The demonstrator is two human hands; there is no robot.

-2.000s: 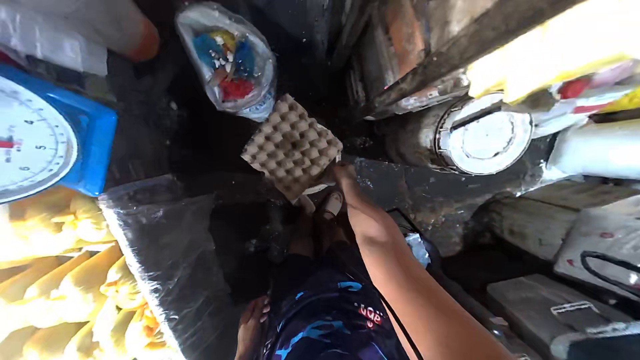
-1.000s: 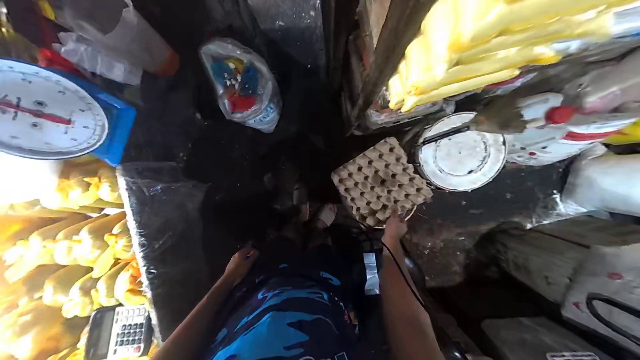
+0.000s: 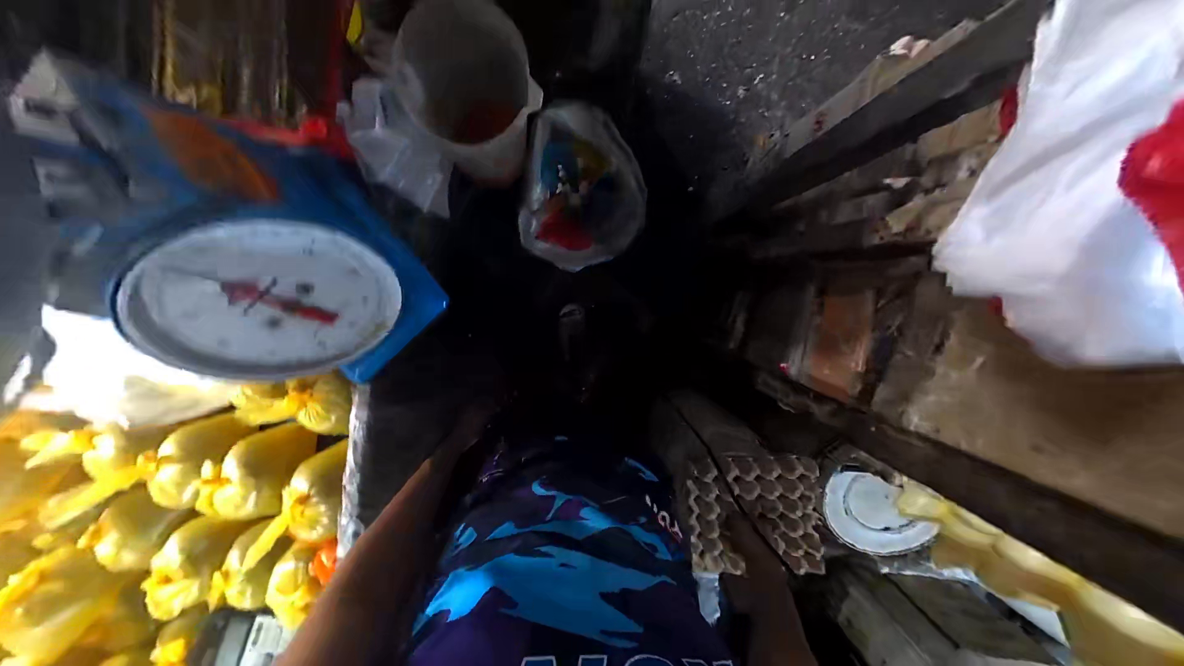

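Observation:
Low at the right, an egg tray of moulded pulp (image 3: 763,504) lies beside my torso, its cups facing up. My right hand (image 3: 745,536) is at the tray's near edge, dim and partly hidden, with the forearm coming up from below; the earlier frames show it gripping this edge. My left hand (image 3: 472,425) hangs in shadow to the left of my patterned shirt, and its fingers cannot be made out. A white round lid (image 3: 879,511) is just right of the tray.
A blue dial scale (image 3: 412,310) stands at the left above knotted yellow bags (image 3: 245,472). A lined bin with litter (image 3: 583,190) and a pale bucket (image 3: 462,79) are ahead. Wooden shelving (image 3: 1036,472) runs along the right, with a white sack (image 3: 1045,213) above.
The view has swung left. The egg tray, first low near my feet, was carried right towards the white lid and is now beside my right side.

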